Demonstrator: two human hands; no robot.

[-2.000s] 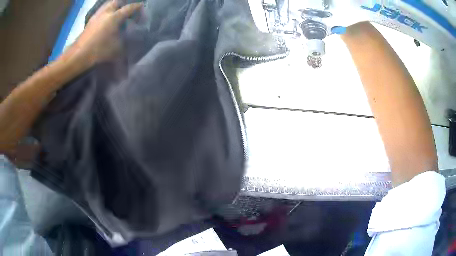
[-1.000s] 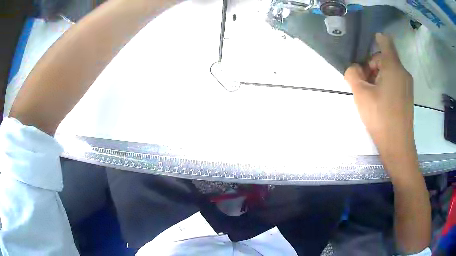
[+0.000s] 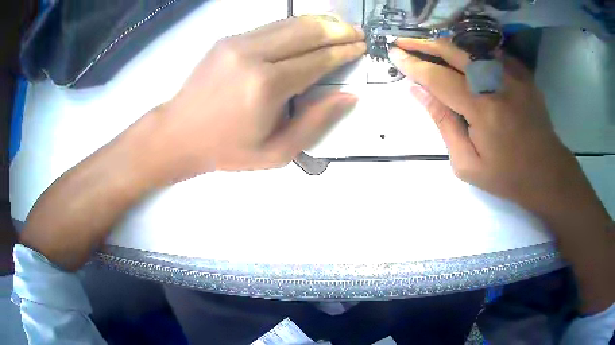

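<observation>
My left hand [image 3: 249, 101] lies over the white table with its fingertips at the left of the presser foot [image 3: 379, 47]. Its thumb is apart from the fingers, and a narrow grey edge, perhaps cloth, shows beneath them. My right hand [image 3: 502, 121] is right of the foot, partly behind the tension knob [image 3: 477, 34], with its fingertips close to the foot. Whether either hand grips something is hidden. A dark garment [image 3: 101, 34] lies at the upper left, with a thin pale line of teeth or stitching along it.
The needle plate [image 3: 386, 74] is under the foot. A seam line runs right across the table [image 3: 303, 215]. A silver ruler tape [image 3: 303, 281] curves along the table's front edge. White papers or cloth and dark cloth show below it.
My left hand has come into view at the foot. My right hand has moved from right of the tension knob to the foot. A dark garment now shows more fully at upper left.
</observation>
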